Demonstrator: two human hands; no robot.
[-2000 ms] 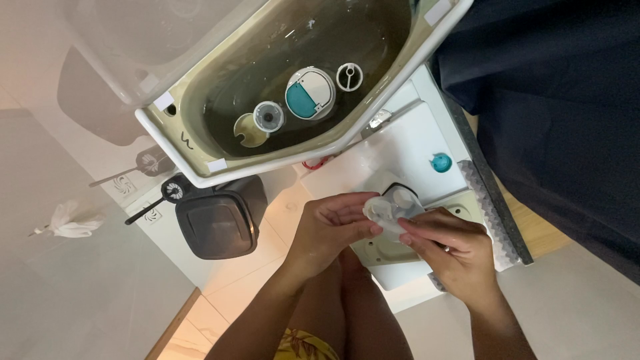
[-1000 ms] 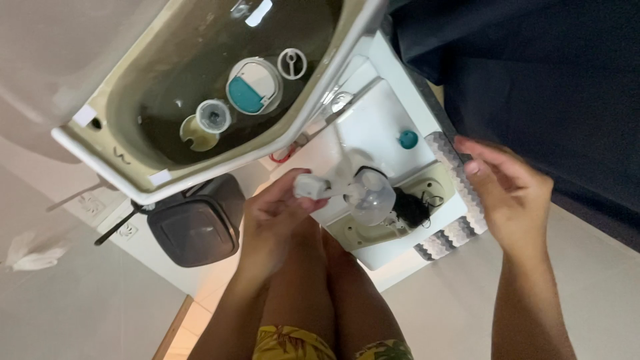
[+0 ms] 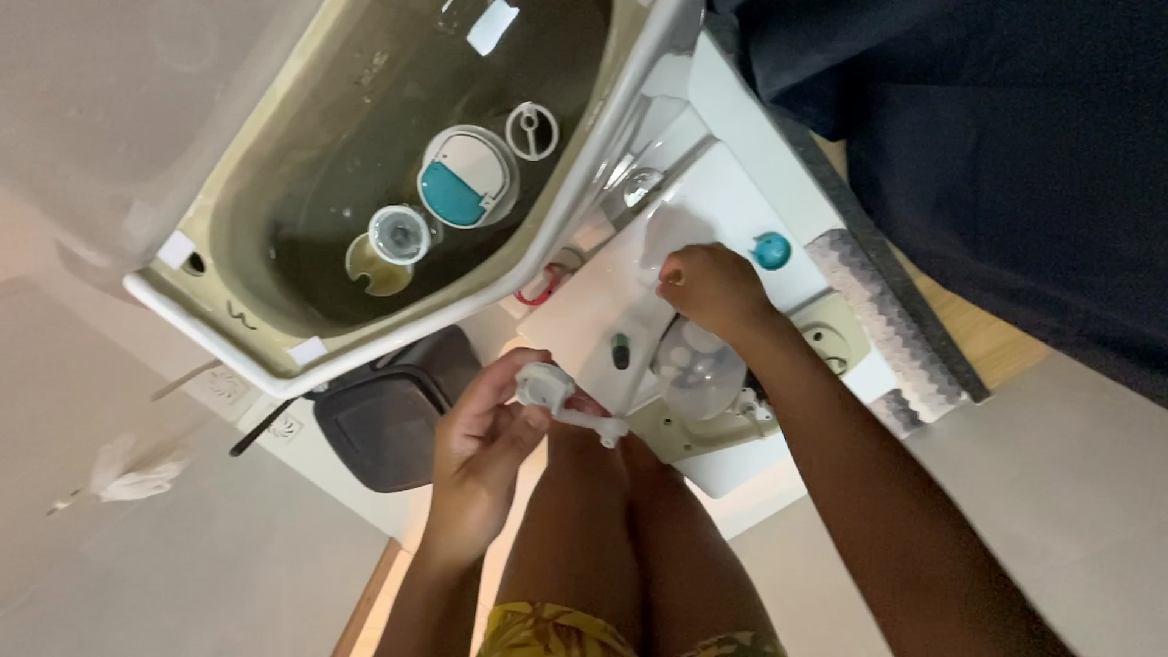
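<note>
My left hand (image 3: 497, 429) holds a white plastic toilet-valve part (image 3: 547, 387) with a short arm, over my legs. My right hand (image 3: 716, 290) hovers above the closed white toilet lid, fingers curled; whether something small is between them is hidden. Below it lies a clear round plastic piece (image 3: 701, 365), beside a small dark green-topped item (image 3: 620, 351). A teal cap (image 3: 771, 251) rests on the lid to the right. In the open cistern (image 3: 210, 347) stand a flush valve with a white and teal top (image 3: 467, 178) and a clear round cup (image 3: 399, 234).
A black lidded bin (image 3: 379, 429) stands left of the toilet. A patterned grey roll (image 3: 881, 315) lies along the dark-edged ledge (image 3: 912, 292) at right. Dark blue fabric (image 3: 995, 155) hangs at upper right. A red ring-shaped item (image 3: 540, 285) is beside the cistern.
Two seconds ago both hands were together on a translucent part. They parted, and my right hand, out at the right one second ago, is now over the lid.
</note>
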